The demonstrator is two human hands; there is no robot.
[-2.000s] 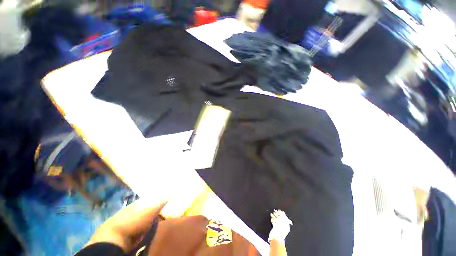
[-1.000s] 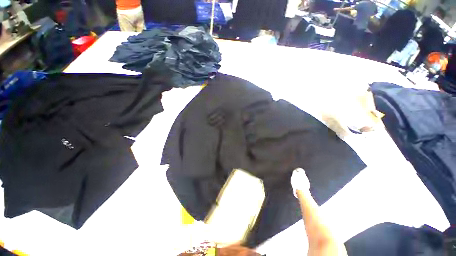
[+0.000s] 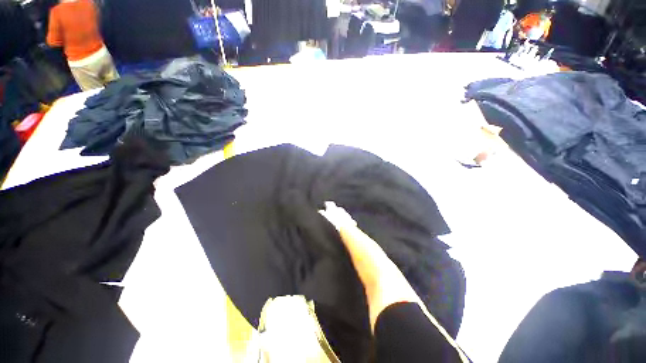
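A black garment panel (image 3: pixel 262 213) lies on the white-topped table in front of me, creased down its middle, with notches at its top and right edges. My right hand (image 3: pixel 338 215) is in a thin white glove and rests on the middle of the panel, reaching in from the lower right. Its fingers are small and washed out, so a grip on the cloth cannot be told. A stiff cream card (image 3: pixel 289 330) lies at the panel's near edge, cut off by the bottom of the picture. My left hand is not in view.
Black garments (image 3: pixel 64 227) spread at left. A crumpled dark bundle (image 3: pixel 166 106) lies behind them. A navy stack (image 3: pixel 567 127) is at right, beside a small pale item (image 3: pixel 476 152). Dark cloth (image 3: pixel 581 319) covers the near right. A person in orange (image 3: pixel 76 32) stands beyond the table.
The view has swung right, and the bundle and left garments sit further left. The panel's outline is turned and reshaped. My right hand is further in over its middle; its dark sleeve now shows.
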